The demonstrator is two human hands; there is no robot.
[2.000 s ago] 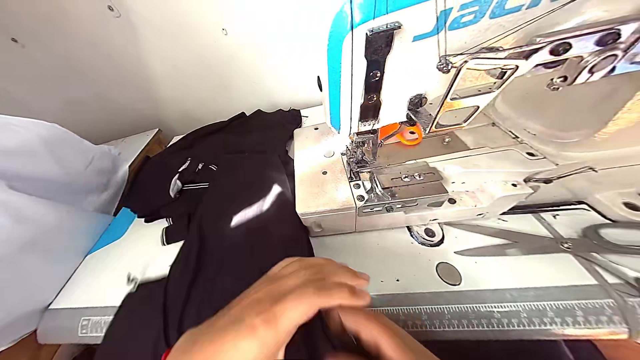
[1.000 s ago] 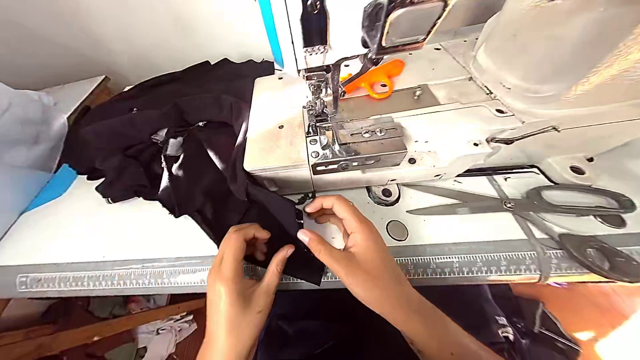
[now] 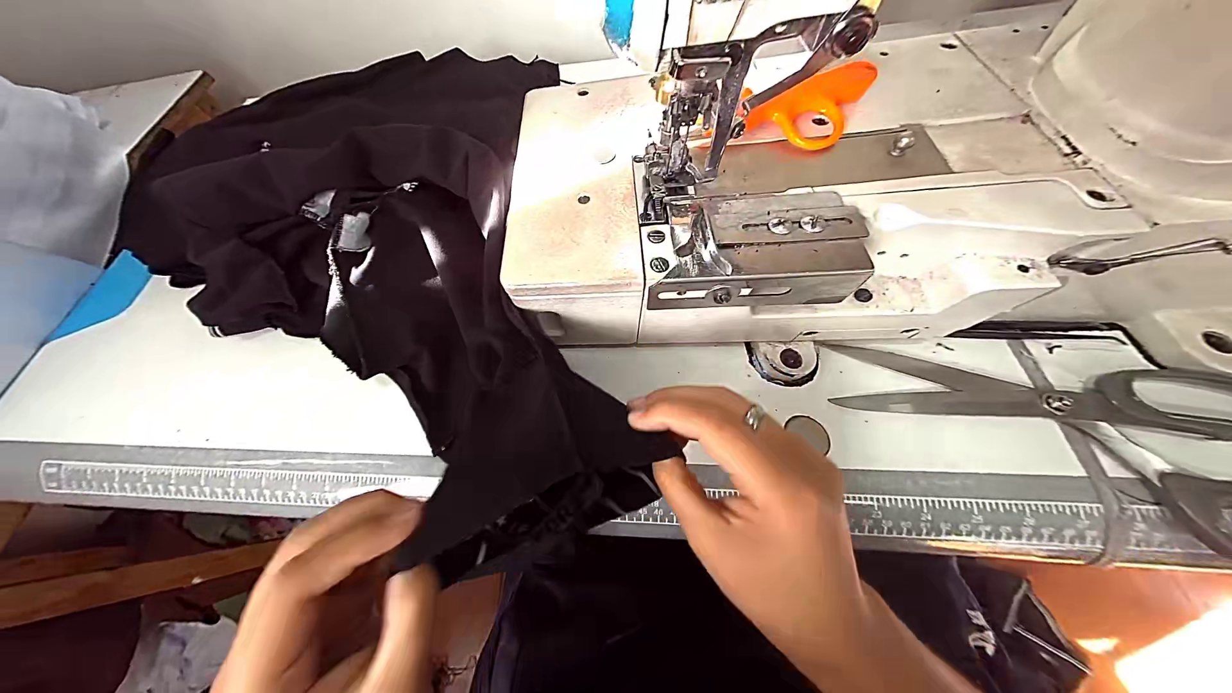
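Note:
A dark fabric garment (image 3: pixel 385 183) lies bunched on the table left of an industrial sewing machine (image 3: pixel 770 250), with one end drawn down over the table's front edge. My left hand (image 3: pixel 337 587) pinches the lower left corner of that end between thumb and fingers. At its right corner my right hand (image 3: pixel 751 481), with a ring on one finger, pinches the cloth near the edge. An open hem with pale threads shows between the hands. The cloth rests against the machine bed's left front side, away from the needle area (image 3: pixel 679 144).
Large metal scissors (image 3: pixel 1054 402) lie with blades apart at the right. An orange-handled tool (image 3: pixel 813 106) sits behind the needle area. A measuring tape (image 3: pixel 241 481) runs along the table's front edge. White cloth (image 3: pixel 58 183) is at the far left, and dark cloth (image 3: pixel 626 616) below the table.
My hands have moved apart, and the end of the dark cloth is now stretched between them. Two seconds ago they were close together. The view has shifted.

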